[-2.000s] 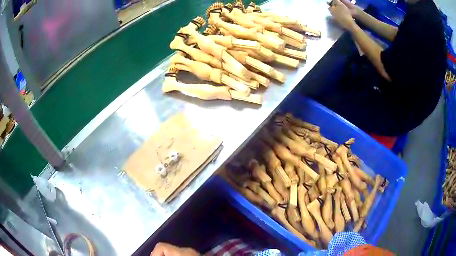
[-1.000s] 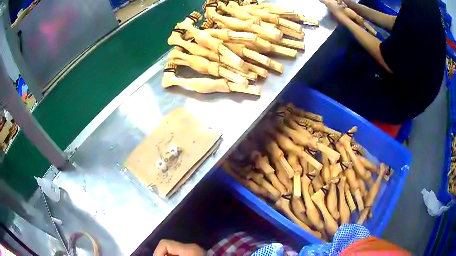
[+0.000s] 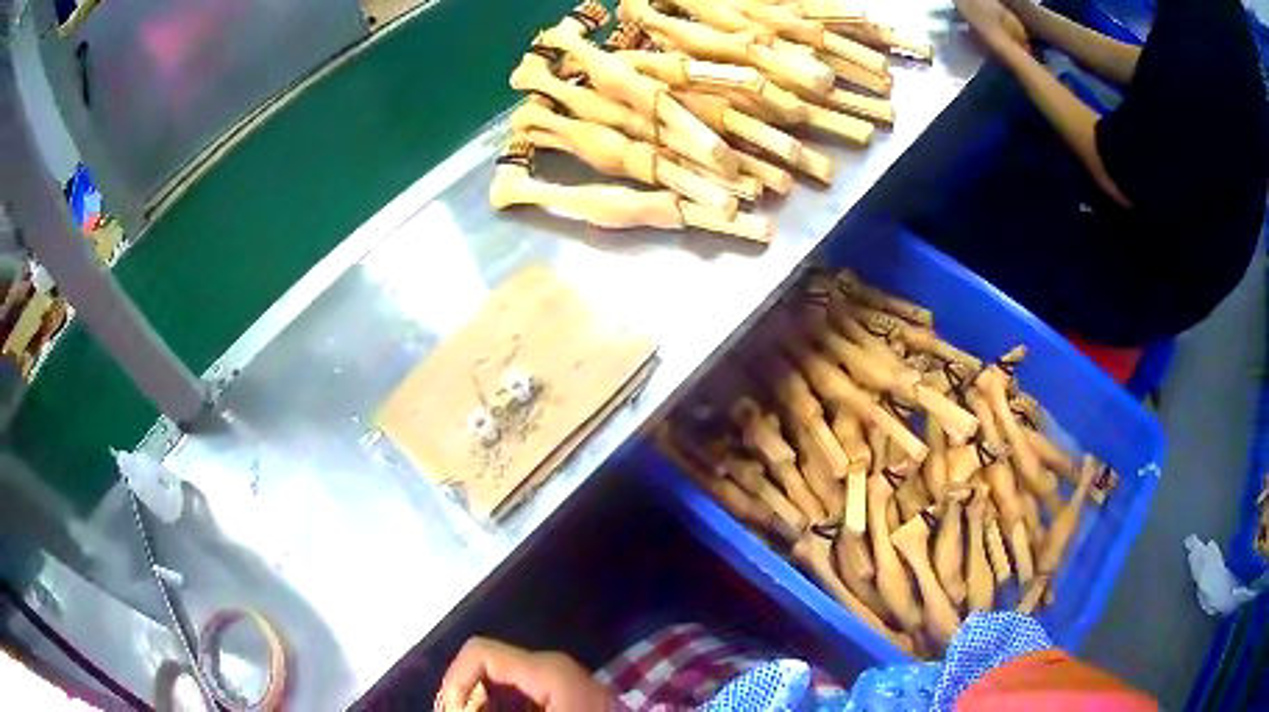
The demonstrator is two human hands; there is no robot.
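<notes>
My right hand (image 3: 522,677) is at the bottom edge, partly cut off. Its fingers are curled around a small tan piece (image 3: 477,698), mostly hidden by the hand and the frame edge; I cannot tell which part it is. My left hand is not in view. Tan leg parts (image 3: 599,205) with dark straps at the ankle lie in a fanned pile on the metal bench (image 3: 334,515), square pegs towards the right. More leg parts (image 3: 891,536) fill the blue tote (image 3: 1113,556). Small white cups (image 3: 518,388) and dark crumbs sit on a cardboard pad (image 3: 439,397).
A tape ring (image 3: 265,661), a long thin dark tool (image 3: 163,591) and crumpled white film (image 3: 149,484) lie at the bench's left end. A grey post (image 3: 118,313) stands at left. A person in black (image 3: 1183,181) sits at upper right. White scrap (image 3: 1215,575) lies beyond the tote.
The view has shifted, so the bench and tote appear farther right and slightly higher. More of my right hand shows, and a tan piece is now visible in its fingers.
</notes>
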